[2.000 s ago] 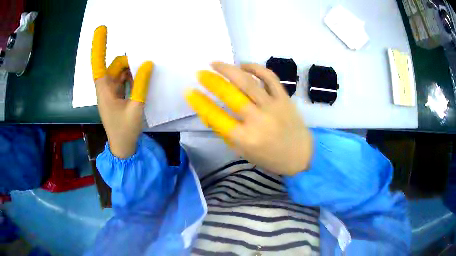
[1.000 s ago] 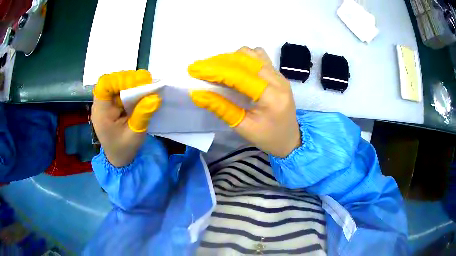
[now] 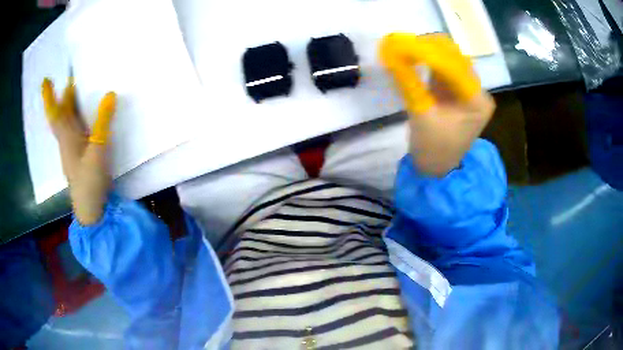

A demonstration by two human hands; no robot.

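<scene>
Two black smartwatch bodies (image 3: 268,71) (image 3: 333,62) lie side by side on the white foam mat (image 3: 232,140), each with a bright light reflection across its face. Large white backing sheets (image 3: 133,75) lie at the left. My left hand (image 3: 85,157), blurred, is over the left part of the sheets with its yellow-cotted fingers apart and nothing visible in them. My right hand (image 3: 440,102) is raised right of the watches near the mat's front edge. Its yellow-cotted fingers are curled towards the thumb; blur hides whether anything is between the tips.
A cream bar with white edges (image 3: 470,26) lies at the mat's right, beyond my right hand. Crinkled clear plastic (image 3: 580,34) is at the far right on the green bench (image 3: 509,41). The bench's front edge runs slanted before my striped shirt.
My hands have parted from the white sheet they held; it is no longer in them. My left hand moved left, my right hand right. The view has shifted and tilted, with the watches now nearer the middle.
</scene>
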